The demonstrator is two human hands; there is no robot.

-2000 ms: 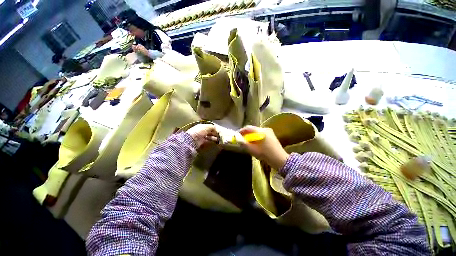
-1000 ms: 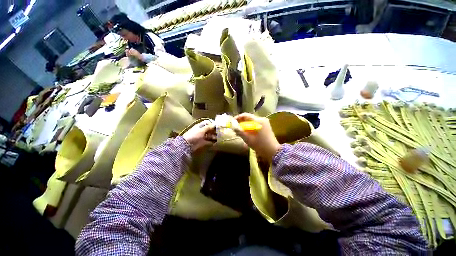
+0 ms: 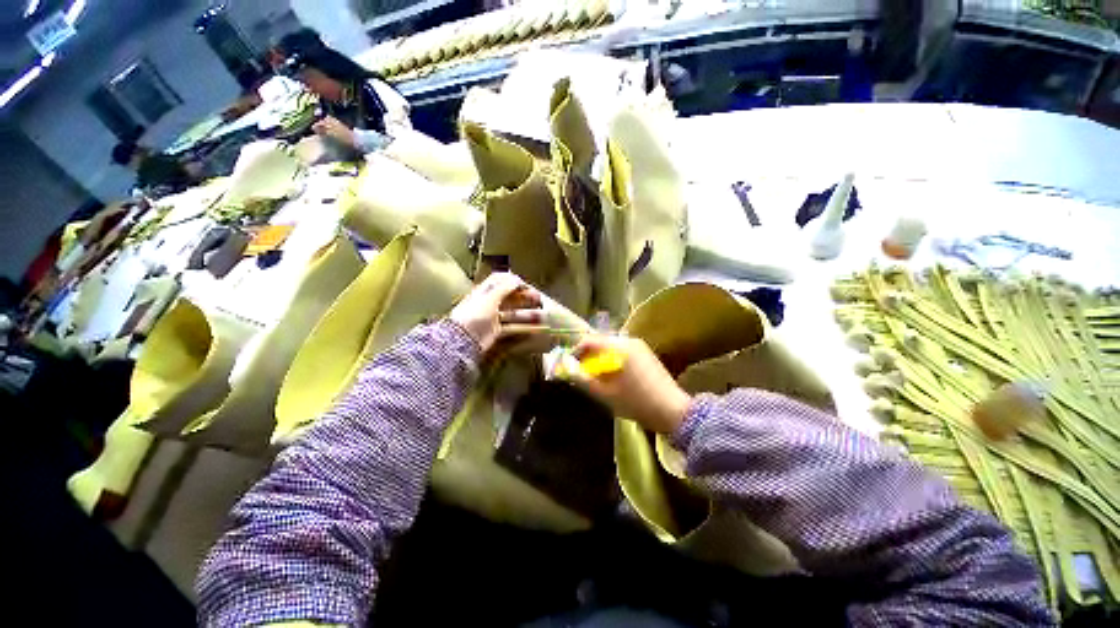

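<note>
A tan bag body with a dark brown panel (image 3: pixel 553 444) stands in front of me. My left hand (image 3: pixel 496 312) pinches its top edge with the fingers. My right hand (image 3: pixel 629 383) is shut on the yellow handle of a glue brush (image 3: pixel 602 363). The brush's whitish head is close to the bag's rim, just right of my left hand. Whether it touches the rim is too blurred to tell. My fingertips partly hide the rim.
More bag bodies (image 3: pixel 338 337) stand at left, behind and close at right. Yellow-tan straps (image 3: pixel 983 356) lie at right with a small amber container (image 3: pixel 1010 410) on them. A white pointed bottle (image 3: pixel 833 218) stands farther back. A person (image 3: pixel 338 92) is at the far left.
My left hand has moved up a little along the rim. My right hand and the brush have moved down slightly and are lower than my left hand.
</note>
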